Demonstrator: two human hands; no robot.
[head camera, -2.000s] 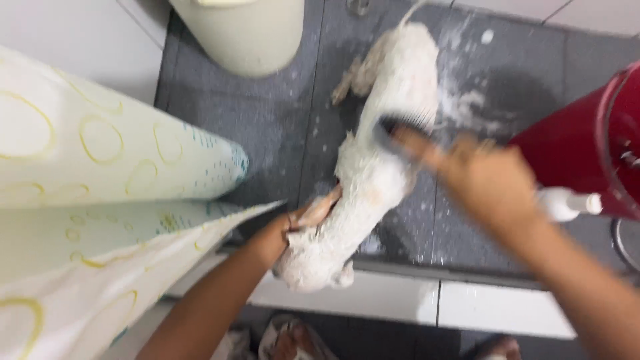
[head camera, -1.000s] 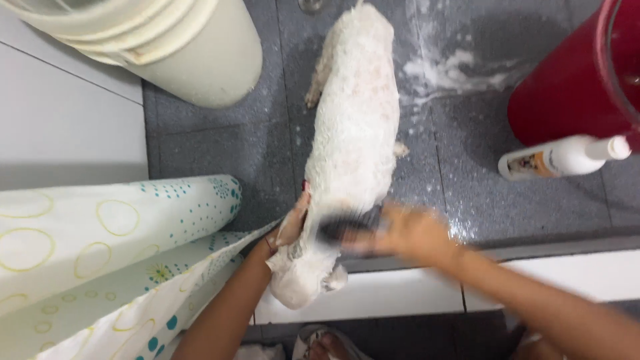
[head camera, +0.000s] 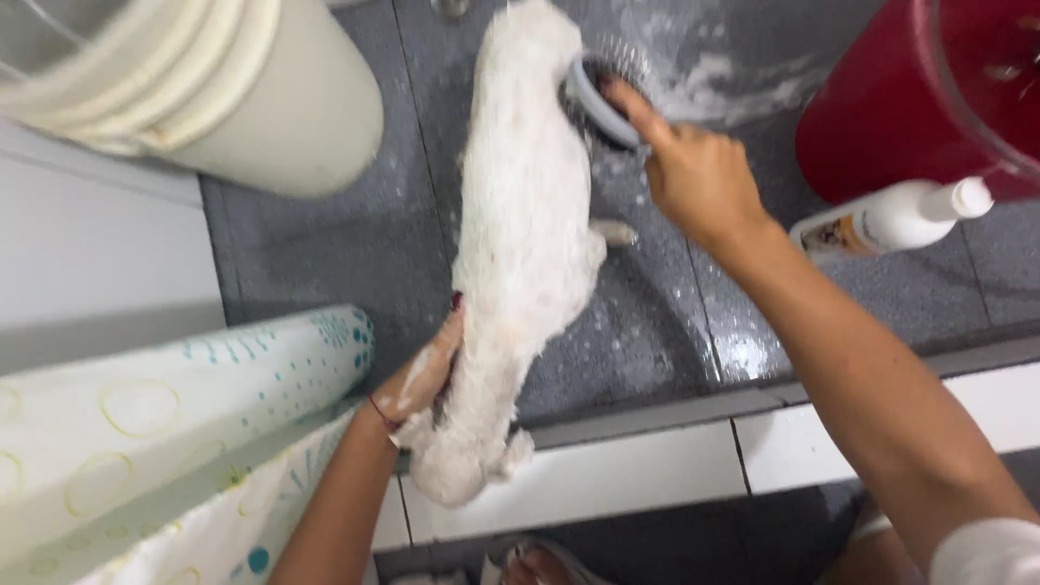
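Note:
A wet white dog (head camera: 528, 179) with lather on its coat stands on the grey tiles, its head toward me at the lower middle. My left hand (head camera: 426, 366) lies against the side of its neck and shoulder, fingers partly hidden under the body. In my right hand (head camera: 699, 175) is a grey grooming brush (head camera: 605, 101) with bristles, index finger stretched over its back. The brush is at the right side of the dog's hindquarters. A white plastic bottle (head camera: 894, 219) with a printed label is to the right of my right hand.
A pale plastic bucket (head camera: 317, 122) stands at the upper left, a red tub (head camera: 853, 106) at the upper right. A patterned shower curtain (head camera: 203, 390) hangs at the left. A white tiled curb (head camera: 634, 487) crosses below the dog. Suds streak the floor (head camera: 715, 89) beyond the brush.
My right hand has moved the brush from the dog's neck and shoulder up to its hindquarters. My left hand stays by the neck.

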